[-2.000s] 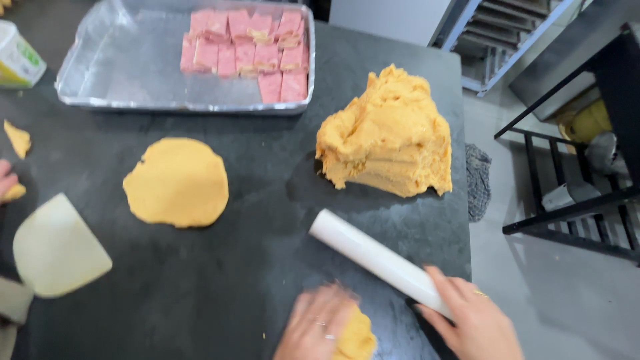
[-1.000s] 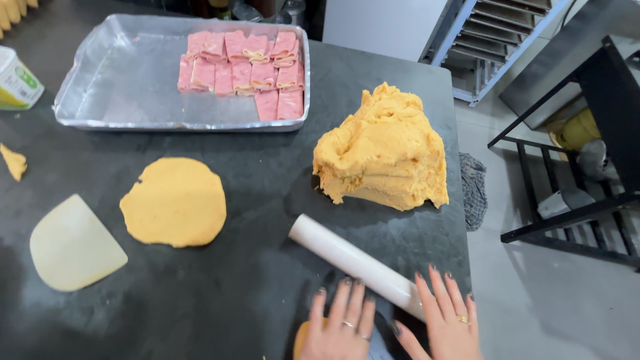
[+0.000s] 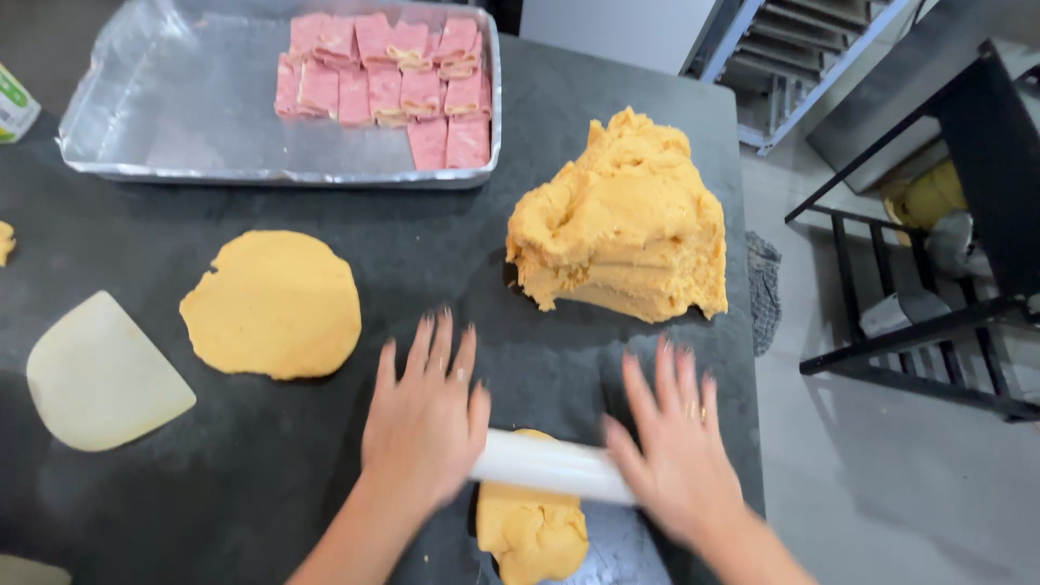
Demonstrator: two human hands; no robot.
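Note:
A white rolling pin (image 3: 556,470) lies across a small piece of yellow dough (image 3: 532,528) near the bottom of the view. My left hand (image 3: 426,414) rests flat on the pin's left end, fingers extended. On its right end lies my right hand (image 3: 670,447), palm down with the fingers spread. Neither hand is curled around the pin. A flattened round of dough (image 3: 272,307) is on the dark worktop to the left of my left hand. Beyond my right hand sits a large mound of yellow dough (image 3: 626,219).
A metal tray (image 3: 203,146) with folded pink slices (image 3: 390,73) stands at the back left. A pale dough scraper (image 3: 106,378) lies at the left. Past the worktop's right edge (image 3: 747,390) are a black metal rack (image 3: 910,333) and a wheelless-looking slatted rack (image 3: 788,57).
Both hands have come onto the rolling pin, which now lies over the small dough piece. Two seconds ago my left hand was on that dough and my right hand held the pin's end.

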